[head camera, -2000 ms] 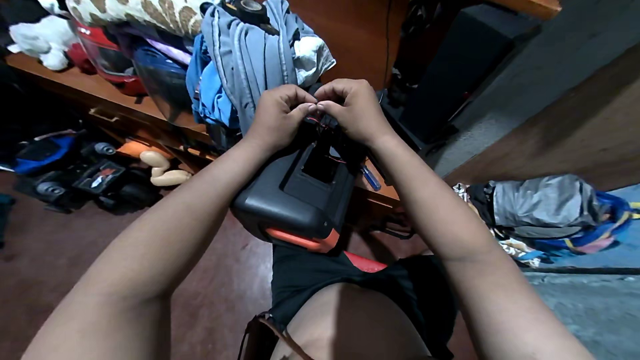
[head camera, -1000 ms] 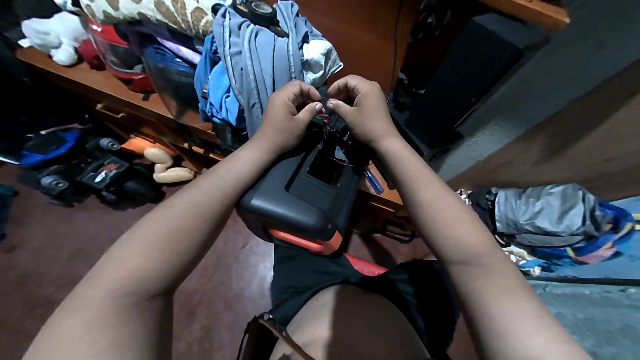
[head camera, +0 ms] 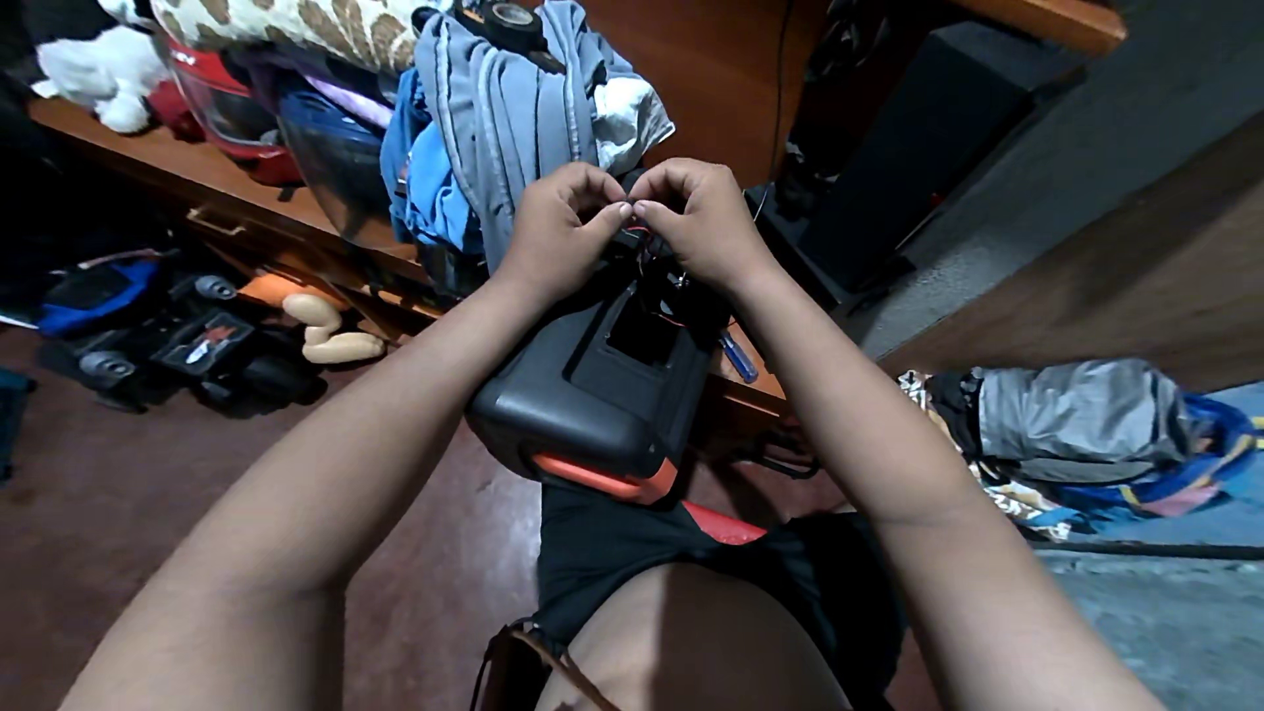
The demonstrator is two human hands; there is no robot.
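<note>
A black plastic case (head camera: 583, 395) with an orange trim rests at my lap, a rectangular opening in its upper face. Thin red and dark wires (head camera: 644, 247) rise from the far part of the case toward my fingertips. My left hand (head camera: 573, 222) and my right hand (head camera: 696, 217) meet above them, thumb and forefinger of each pinched on what looks like a thin wire end, mostly hidden by the fingers. A screwdriver with a blue handle (head camera: 738, 357) lies on the wooden surface right of the case.
Grey and blue clothes (head camera: 504, 128) with a roll of black tape (head camera: 513, 16) on top are heaped just beyond my hands. Helmets (head camera: 222, 114) stand on the wooden cabinet at left. A black speaker-like box (head camera: 918, 138) is at right. A toy vehicle (head camera: 197, 341) sits on the floor.
</note>
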